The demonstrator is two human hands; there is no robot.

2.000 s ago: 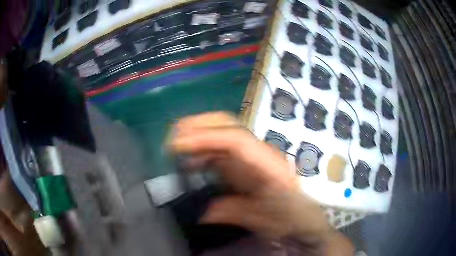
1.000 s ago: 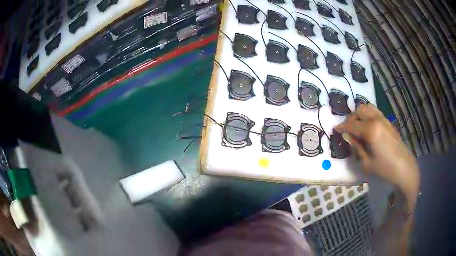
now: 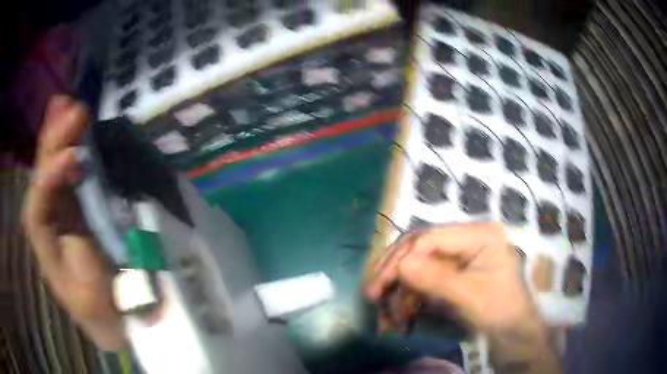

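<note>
The grey-white test fixture (image 3: 241,321) stands at the left, with green tape (image 3: 145,248) above a small white contact block (image 3: 134,290). My left hand (image 3: 62,219) is wrapped round the grey fixture lever (image 3: 99,208) beside them. My right hand (image 3: 461,270) is over the near left corner of the white foam tray (image 3: 505,226). Its curled fingers hold a dark, blurred thing (image 3: 401,305) that looks like a speaker unit. Speaker units (image 3: 514,205) with thin black leads fill most of the tray. One pocket (image 3: 542,272) in the near row shows tan.
A loose white block (image 3: 295,295) lies on the green mat (image 3: 292,212) right of the fixture. A stacked tray (image 3: 249,62) with a shiny dark side stands at the back. Ridged sheet stacks (image 3: 636,139) rise at the right. Part of another tray (image 3: 475,356) shows below.
My right hand has moved left from the tray's near right area, with the dark thing in it. The tan pocket is uncovered. The view has shifted, bringing more of my left hand into sight.
</note>
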